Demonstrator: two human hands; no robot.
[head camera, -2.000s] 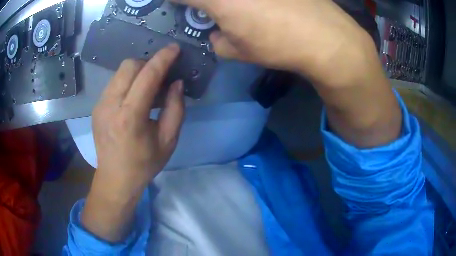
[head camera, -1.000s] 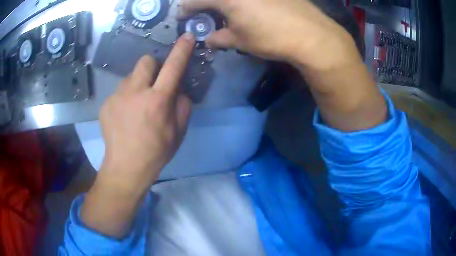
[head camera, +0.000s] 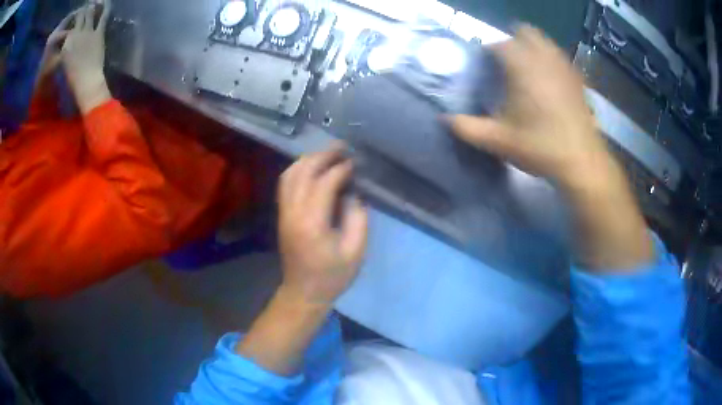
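A grey plate assembly (head camera: 396, 119) lies tilted on the metal bench, blurred. Two round discs sit along its far edge, the left disc (head camera: 380, 58) and the right disc (head camera: 441, 56), both washed out by glare. My right hand (head camera: 546, 111) is over the assembly's right end, thumb on the plate side and fingers beyond; blur hides whether it grips. My left hand (head camera: 317, 221) is at the near left side by the bench edge, fingers curled but apart, with nothing visible in it.
A second two-disc module (head camera: 253, 83) lies on the bench to the left. A person in an orange smock (head camera: 119, 198) sits at the left, hands at the bench's far left. Metal parts (head camera: 641, 55) stand at the upper right. A pale blue surface (head camera: 443, 293) is below the bench edge.
The view has swung left and is blurred. My left index finger has come off the right disc, and my left hand is lower. My right hand has opened wider and moved off that disc.
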